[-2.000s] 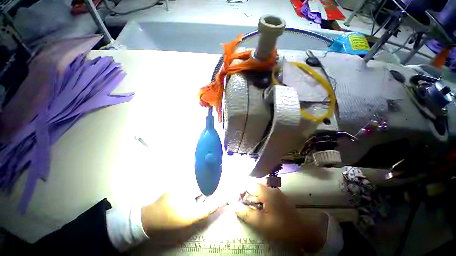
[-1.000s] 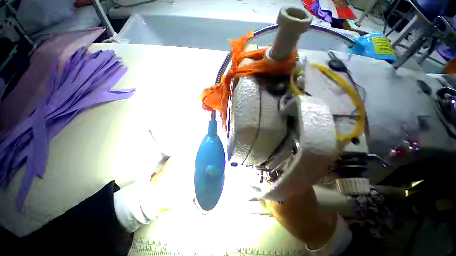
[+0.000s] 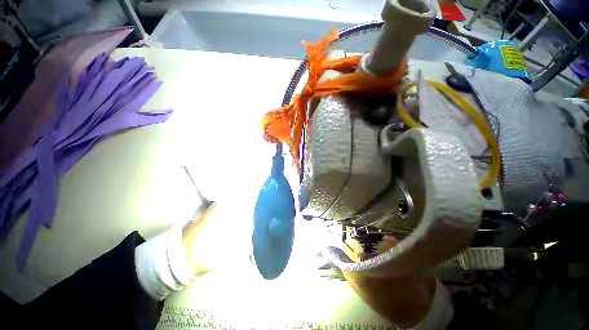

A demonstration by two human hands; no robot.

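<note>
My left hand [image 3: 205, 243] lies on the glaring table left of the blue bulb. Its fingers are washed out, and a thin tool-like object [image 3: 196, 185] shows just above it; whether the hand holds it is unclear. My right hand [image 3: 382, 287] is under the sewing machine head [image 3: 332, 151], its fingers mostly hidden by the head and glare. Small dark metal tips show left of it. The needle area is largely hidden. A pile of purple fabric strips [image 3: 97, 106] lies on the table at the left.
The blue bulb [image 3: 274, 225] hangs before the head from an orange cloth tie [image 3: 336, 84]. A yellow cord [image 3: 475, 119] loops on the head. A blue bottle [image 3: 504, 59] stands behind. A ruler scale [image 3: 258, 322] runs along the front edge. A pale trough [image 3: 226, 35] lies behind the table.
My left hand has moved left, away from the needle area. My right hand has moved right, under the head. The machine head looks larger and further right as the view shifted.
</note>
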